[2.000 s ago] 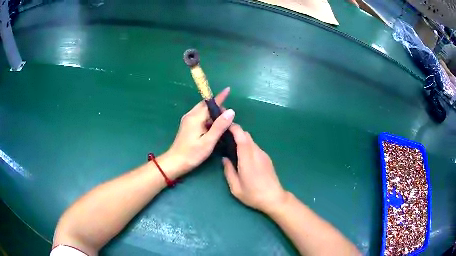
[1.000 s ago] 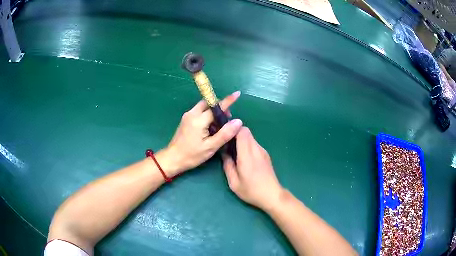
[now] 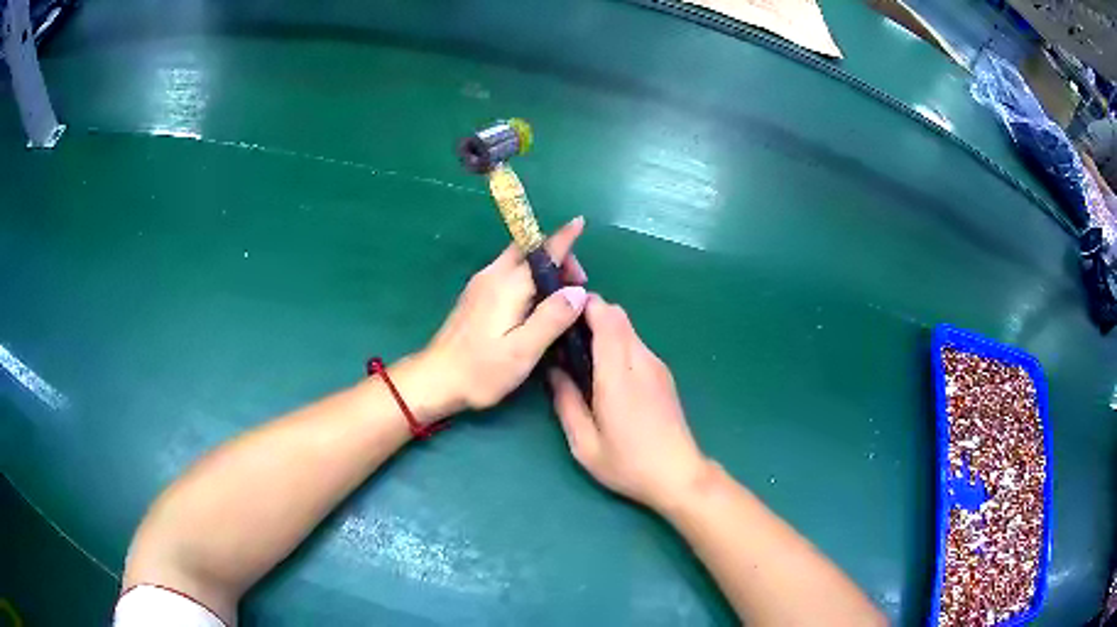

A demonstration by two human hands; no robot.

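Observation:
A small mallet is held over the green belt, its silver head with a yellow-green face up and away from me, its pale yellowish shaft below, its black grip in my hands. My left hand, with a red string bracelet at the wrist, is closed around the upper part of the black grip, index finger extended. My right hand holds the lower end of the grip. The palm sides of the fingers are partly hidden.
A blue tray of small coppery and silvery parts lies at the right. A clear plastic bag with dark contents is at the far right. A pale brown sheet lies beyond the belt's far edge. A grey metal post stands at the far left.
The mallet head has turned, so its silver side and yellow-green face now show. Both hands remain on the grip and have shifted only slightly.

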